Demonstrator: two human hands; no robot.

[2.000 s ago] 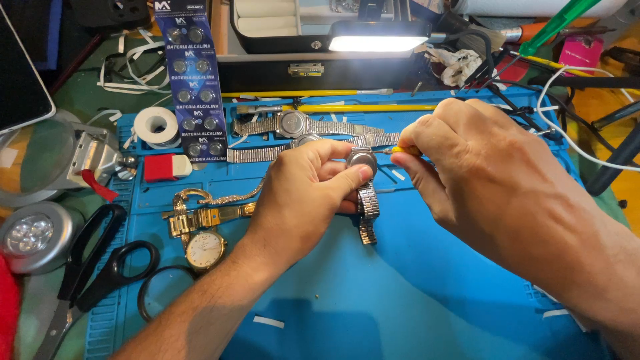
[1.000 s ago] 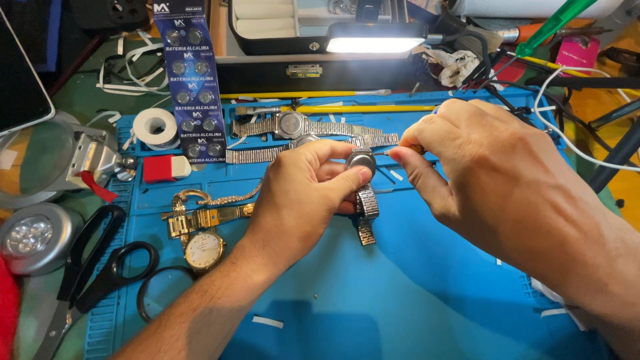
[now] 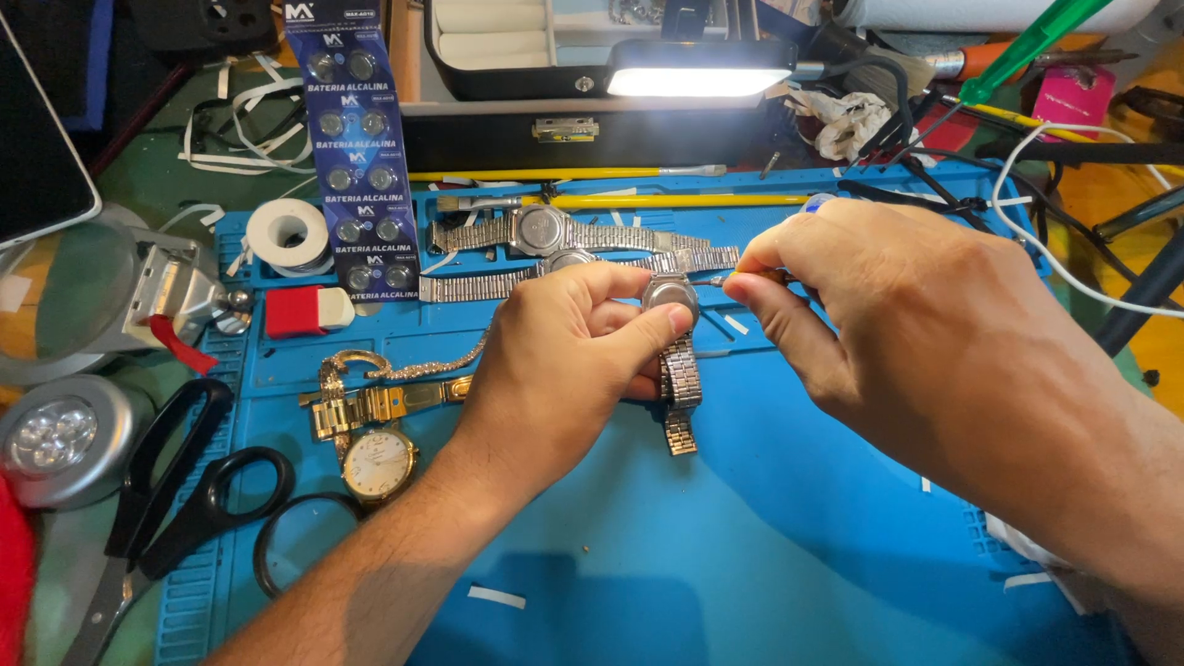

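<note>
My left hand [image 3: 573, 351] grips a silver metal wristwatch [image 3: 671, 294] by its case, and its link bracelet hangs down over the blue work mat [image 3: 758, 555]. In my right hand [image 3: 879, 296], thumb and forefinger pinch a small thin-shafted tool [image 3: 710, 281], probably a screwdriver, whose tip points at the right side of the case; whether it touches is too small to tell. Most of its handle is hidden by my fingers. Behind my left hand lie other silver watches, one with its case back [image 3: 538, 229] up. A gold-coloured watch [image 3: 379, 462] rests left of my left forearm.
A lit lamp [image 3: 701, 69] stands over a black case [image 3: 462, 139]. Button-cell blister card [image 3: 356, 185], white spool [image 3: 288, 234], red-sleeved eraser [image 3: 296, 312], black-handled scissors [image 3: 217, 499] and a black ring [image 3: 264, 546] are at left. Brushes [image 3: 684, 200] lie behind the watches; a white cable [image 3: 1017, 240] curves at right.
My right hand has shifted slightly and its grip on the small tool has turned a little. My left hand still holds the watch in the same place.
</note>
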